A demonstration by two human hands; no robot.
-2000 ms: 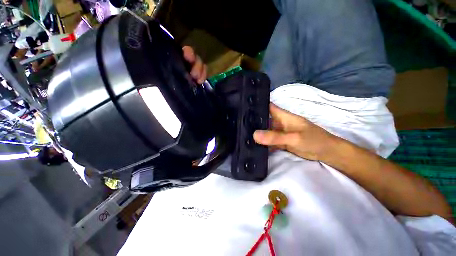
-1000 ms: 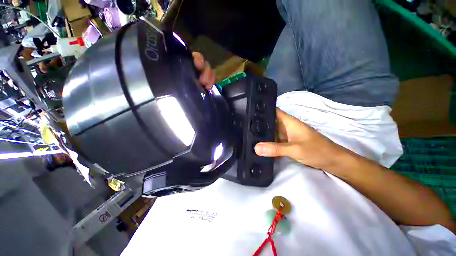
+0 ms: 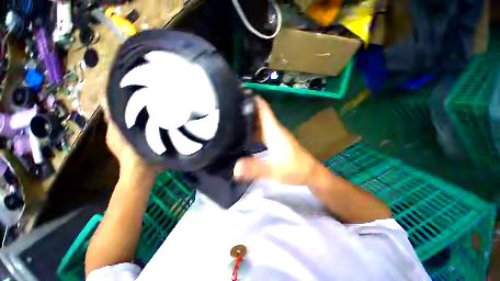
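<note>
The black round-headed fan unit (image 3: 233, 88) is held up in front of my chest, slightly blurred. Its white swirl-bladed face (image 3: 170, 99) is turned toward me. The dark grey base (image 3: 222, 186) points down and to the right. My left hand (image 3: 125, 151) holds the lower left side of the round housing, its fingers mostly hidden behind it. My right hand (image 3: 279, 151) grips the right side near the joint with the base, thumb toward the base.
The brown bench (image 3: 159, 12) at left carries purple cylinders (image 3: 49, 55), black caps and a yellow-orange tool (image 3: 120, 21). Green slatted crates (image 3: 422, 203) stand at right and below. A green crate with a cardboard flap (image 3: 312, 52) and a white cable (image 3: 255, 27) are ahead.
The unit has turned from its glossy black side to its white-bladed face and looks smaller. My left hand and forearm now show at left. My view has shifted to more bench and crates.
</note>
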